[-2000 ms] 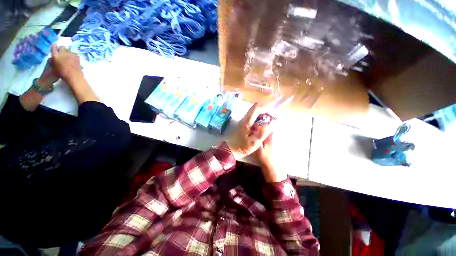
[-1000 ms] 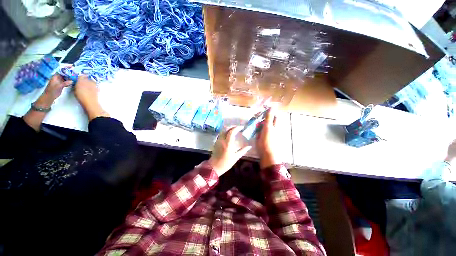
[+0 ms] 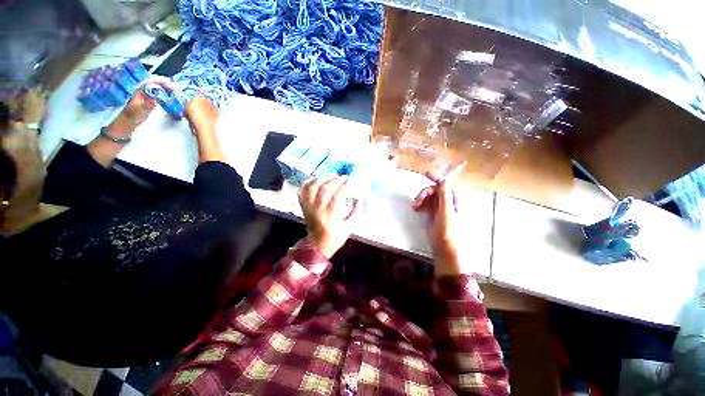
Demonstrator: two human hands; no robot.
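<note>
A row of light-blue packs (image 3: 303, 160) stands on the white table; glare washes out its right end. My left hand (image 3: 328, 203) is at that right end, fingers curled over the packs' near side and thumb apart. Glare and the fingers hide whether it grips a pack. My right hand (image 3: 439, 203) is farther right, in front of the carton's open side, with a small thin clear plastic piece (image 3: 451, 171) at its fingertips. Clear plastic empties (image 3: 454, 102) lie inside the large brown carton (image 3: 533, 174).
A black phone (image 3: 270, 161) lies left of the row. A blue cord heap (image 3: 286, 50) lies behind. Dark teal bundles (image 3: 607, 238) stand on the table (image 3: 533, 247) at right. At left, a neighbour's hands hold a blue piece (image 3: 171, 104), near more packs (image 3: 110, 85).
My hands, together around a blue piece before, are now apart. My left hand has moved to the row's right end; my right hand now has a clear piece. The view has shifted; the neighbour's blue piece is raised.
</note>
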